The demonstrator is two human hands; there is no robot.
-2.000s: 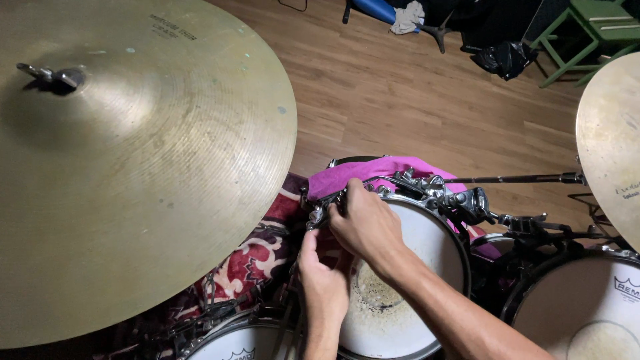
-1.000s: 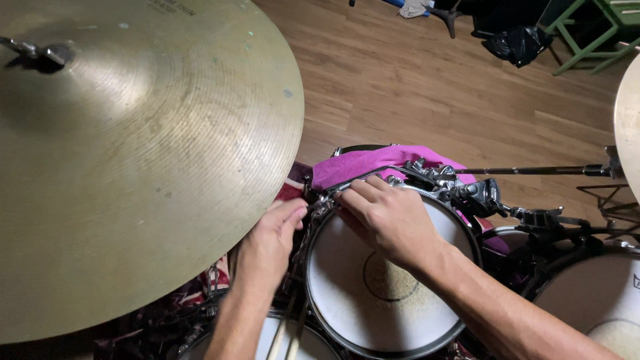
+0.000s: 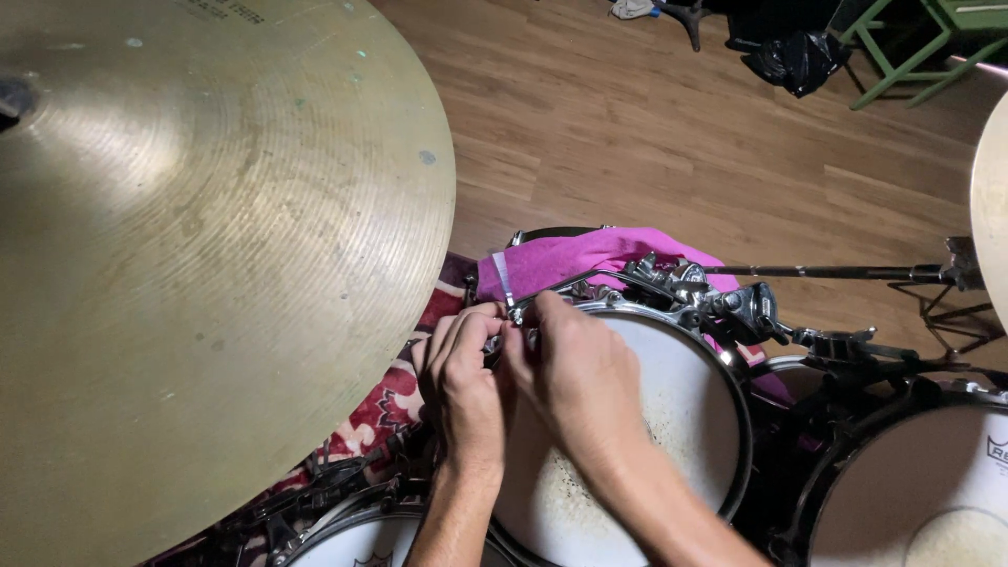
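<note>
Both hands meet at the upper left edge of a white-headed tom drum (image 3: pixel 693 394). My left hand (image 3: pixel 468 378) has its fingertips on small chrome hardware (image 3: pixel 516 315) at the rim; whether it grips a part cannot be told. My right hand (image 3: pixel 583 370) reaches over the drumhead, its bent fingers at the same hardware from the right, their tips partly hidden. A thin pale strip (image 3: pixel 502 276) sticks up from that spot, over a pink cloth (image 3: pixel 598 252) lying behind the drum.
A large cymbal (image 3: pixel 236 236) spreads across the left, close to my left hand. Chrome and black mounting clamps (image 3: pixel 740 307) stand right of the tom. Another drum (image 3: pixel 906 480) and a second cymbal (image 3: pixel 992 213) are at the right. A patterned red rug (image 3: pixel 386 409) shows below the large cymbal.
My left hand has come closer to my right hand at the rim since a second ago. The pale strip now shows upright above the fingers.
</note>
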